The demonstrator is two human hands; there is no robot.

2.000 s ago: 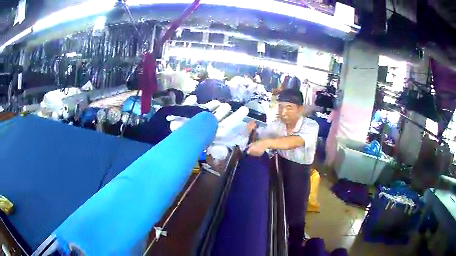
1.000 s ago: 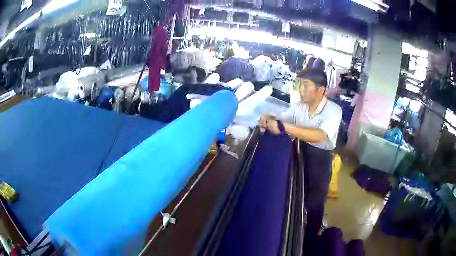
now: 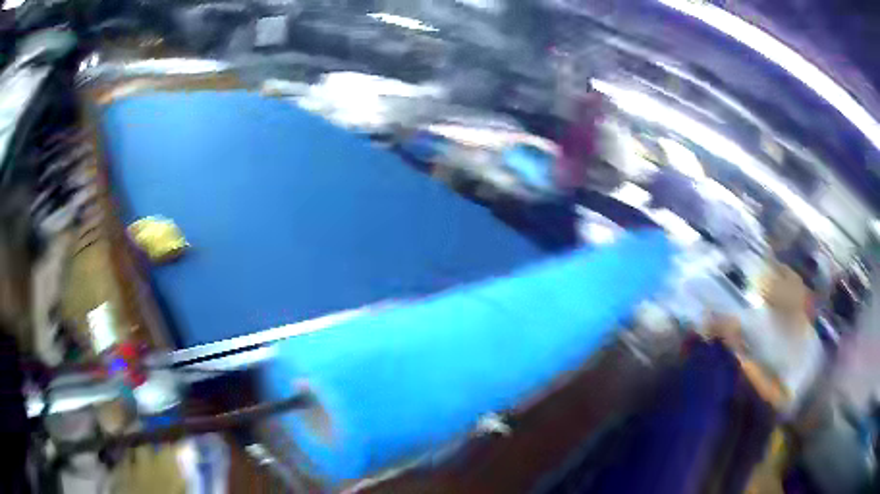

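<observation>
Neither of my hands is in the picture. The frame is blurred. A light-blue roll (image 3: pixel 473 352) lies nearest in front of me, slanting from lower left to upper right, with a dark bar (image 3: pixel 227 417) coming out of its near end. Behind it, flat mid-blue spread fabric (image 3: pixel 318 212) covers the table. A yellow block (image 3: pixel 157 237) sits on the fabric's left edge. The purple fabric roll (image 3: pixel 651 434) shows blurred at the lower right.
A co-worker (image 3: pixel 786 333) stands at the right, beside the far part of the purple roll. Blurred wrapped rolls (image 3: pixel 482 145) lie behind the table. A metal fitting with red and blue parts (image 3: pixel 130 371) is at the lower left. A floor aisle (image 3: pixel 92 280) runs along the left.
The view has swung left and tilted. The light-blue roll, purple roll and co-worker now appear further right; more of the spread fabric and the roll's near end show.
</observation>
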